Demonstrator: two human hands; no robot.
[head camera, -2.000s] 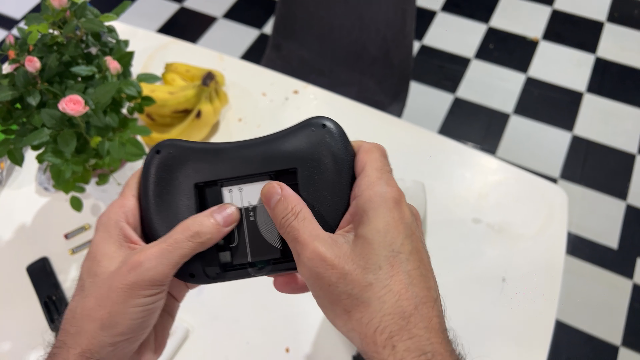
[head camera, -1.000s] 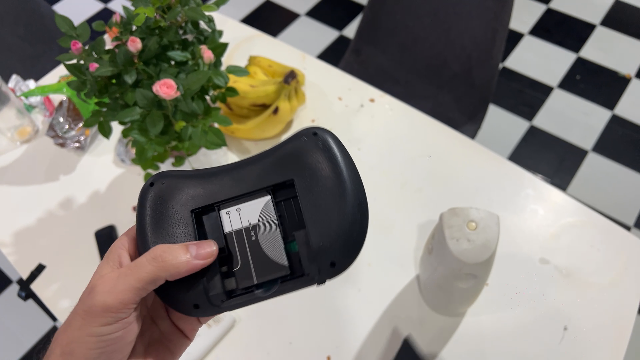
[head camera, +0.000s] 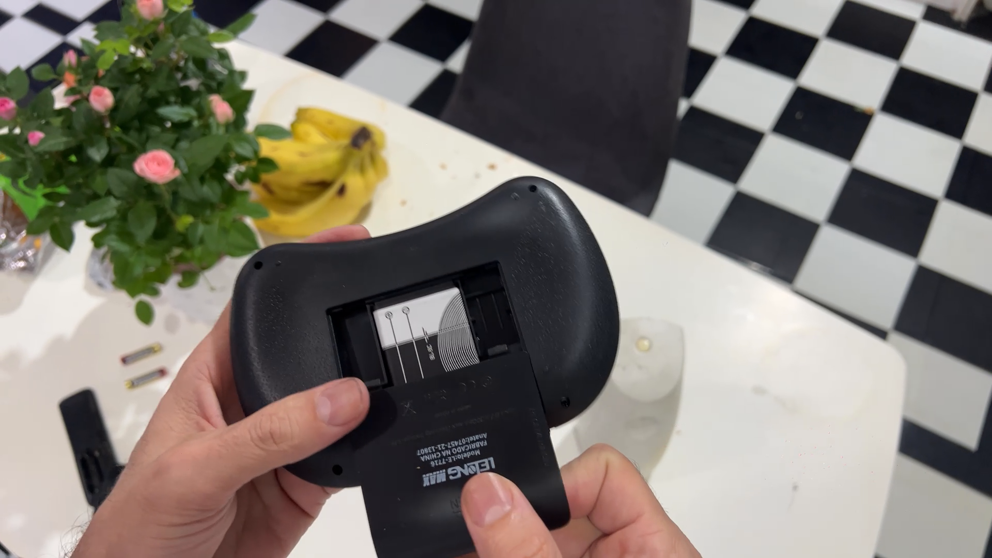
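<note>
My left hand (head camera: 256, 434) grips a black plastic handheld device (head camera: 442, 225) by its left side, back face up, thumb beside the battery bay. A flat black-and-white battery (head camera: 422, 329) lies in the open bay. Between thumb and fingers, my right hand (head camera: 558, 511) holds a black battery cover (head camera: 465, 442), which bears printed writing. The cover's upper edge overlaps the lower part of the bay, and its far end sticks out below the device.
Bananas (head camera: 325, 174) and a potted pink rose plant (head camera: 155, 147) are at the upper left of the white table (head camera: 744, 372). Two small batteries (head camera: 143, 364), a black object (head camera: 89, 442) and a whitish object (head camera: 639, 387) lie nearby. A dark chair (head camera: 573, 93) stands beyond.
My right hand, out of view one second ago, is back with the black cover, now against the device. The battery bay was uncovered in both earlier frames.
</note>
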